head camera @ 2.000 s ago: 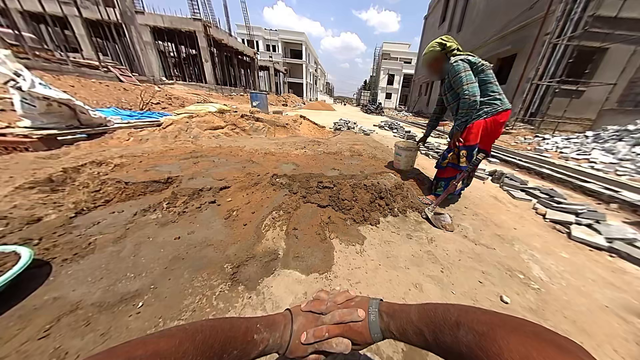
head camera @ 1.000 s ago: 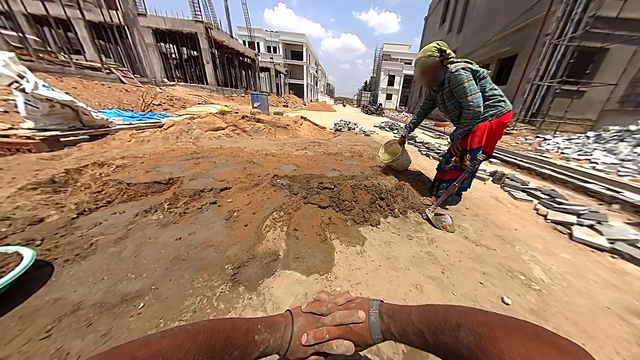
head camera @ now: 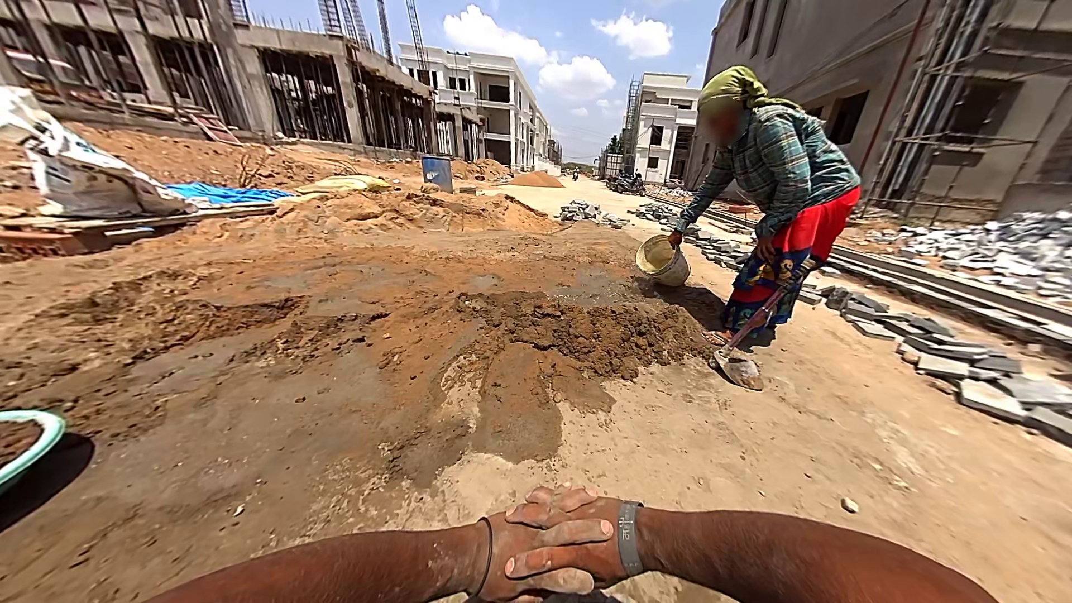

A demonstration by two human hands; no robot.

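Observation:
My left hand [head camera: 523,557], with a thin dark band at its wrist, lies over my right hand [head camera: 601,512], which wears a grey wristband. Both are at the bottom middle, fingers overlapping and dusty; whether anything is under them is hidden. Beyond them spreads a heap of wet brown mortar or soil [head camera: 586,331] on damp ground. At its far right a co-worker [head camera: 783,167] bends over, one hand on a tilted, pale bucket [head camera: 664,261] whose mouth faces left. A long-handled tool with a metal blade [head camera: 739,368] leans by the co-worker's legs.
A green-rimmed basin [head camera: 52,431] holding dark material is at the left edge. Paving blocks [head camera: 946,343] line the right side, near long kerb-like strips [head camera: 963,289]. A white sack [head camera: 92,172], a blue sheet [head camera: 226,193] and a blue container [head camera: 437,172] stand farther back left.
Two seconds ago the co-worker's bucket was upright; it has since tipped over to the left, with the co-worker's arm moving along. My hands have stayed in the same place.

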